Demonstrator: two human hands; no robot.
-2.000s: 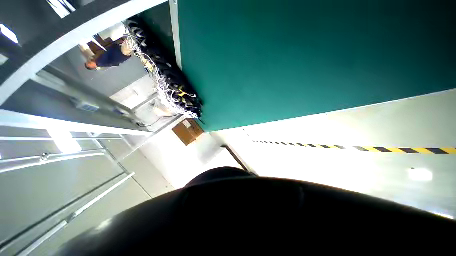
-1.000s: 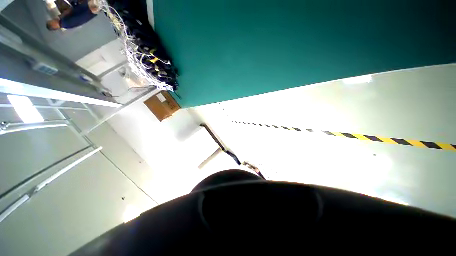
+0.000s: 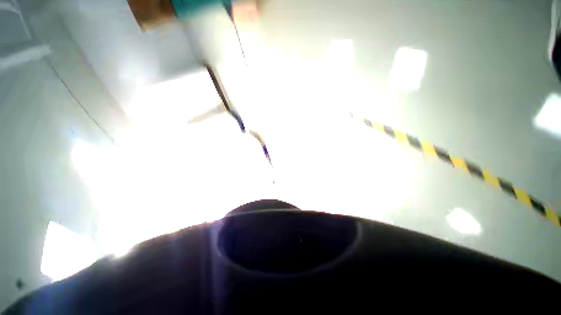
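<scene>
Neither my left hand nor my right hand is in view. A small corner of the green mat (image 3: 198, 6) shows at the top edge, cut off by the frame. A brown carton (image 3: 152, 12) is beside it at the top left, blurred and partly cut off. No cables can be made out. My dark clothing (image 3: 393, 264) fills the bottom of the picture.
The pale glossy floor (image 3: 307, 74) fills most of the view, with bright reflections. Yellow-black floor tape (image 3: 455, 161) runs to the right edge. A thin dark strip (image 3: 226, 101) lies on the floor left of centre. A dark object is cut off at the upper right edge.
The view has swung away from the bench. The green mat and carton have shifted up to the top edge; the cables, the other person and most of the frame tubes have left the picture.
</scene>
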